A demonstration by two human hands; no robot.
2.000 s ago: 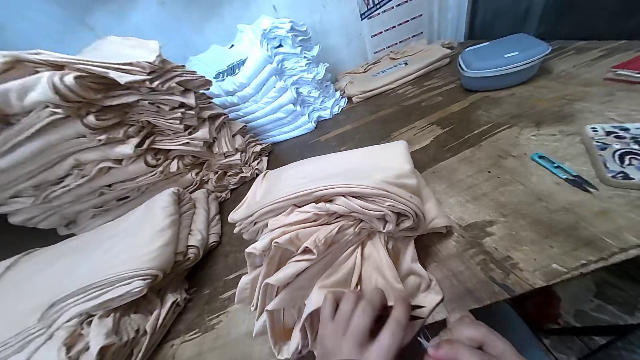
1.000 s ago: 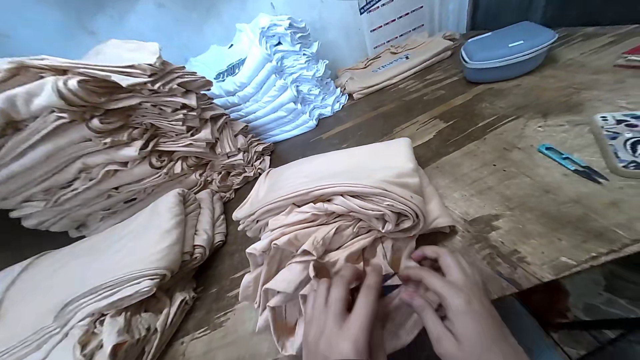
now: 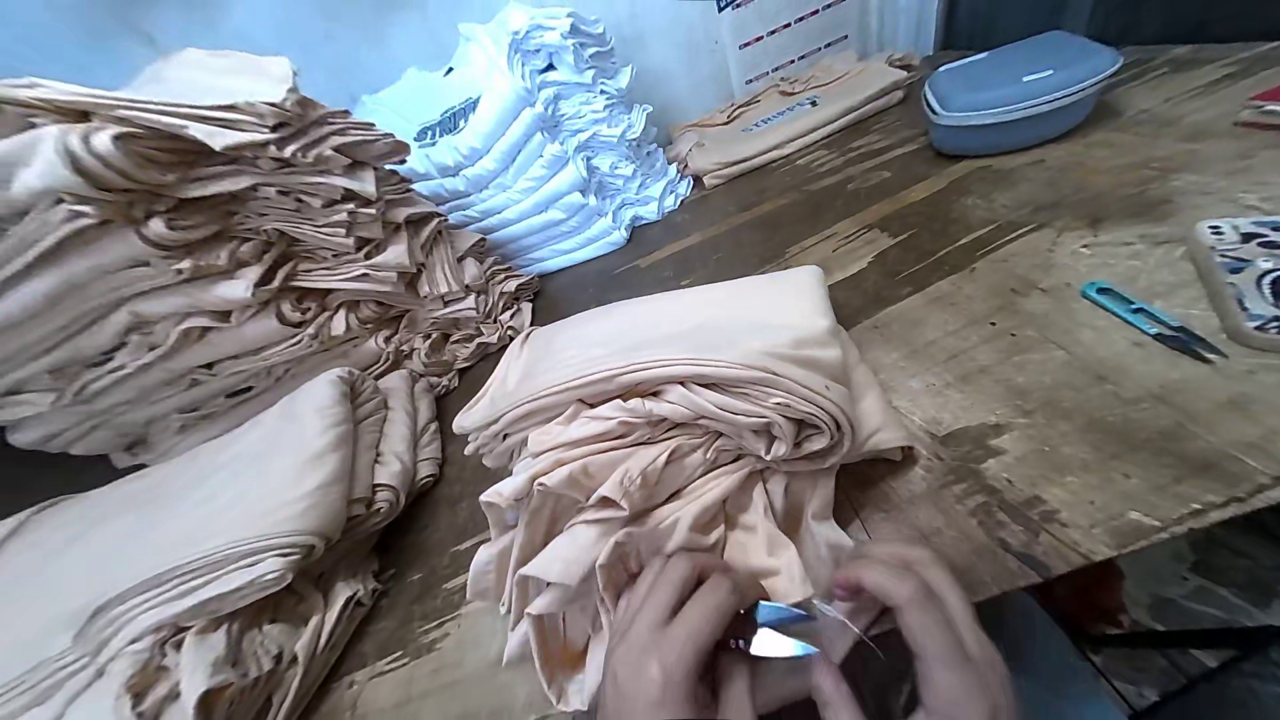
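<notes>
A folded stack of beige fabric pieces [image 3: 680, 330] lies before me, with loose, ruffled edges hanging toward me. At its near edge, my left hand [image 3: 675, 635] has curled fingers around a small metal cutting tool [image 3: 783, 630], whose shiny blades point right; its handle is hidden. My right hand [image 3: 915, 625] is just right of the blades, blurred, with bent fingers close to the fabric edge. A thin thread [image 3: 850, 628] shows between the blades and the right fingers; whether they pinch it is unclear. Teal-handled thread snips [image 3: 1150, 320] lie apart on the wooden table.
Tall beige fabric piles [image 3: 200, 270] and a lower folded stack [image 3: 230, 490] stand left. Behind are white printed garments [image 3: 530, 150] and folded beige printed garments [image 3: 790, 115]. A blue-grey lidded case [image 3: 1020, 90] sits at the back; a patterned phone case [image 3: 1245, 280] lies right, near the wooden table's edge [image 3: 1130, 550].
The right hand has moved from the fabric edge toward the lower right. Shiny blades now show plainly between the hands, and a thread is visible. The fabric stack stays in place.
</notes>
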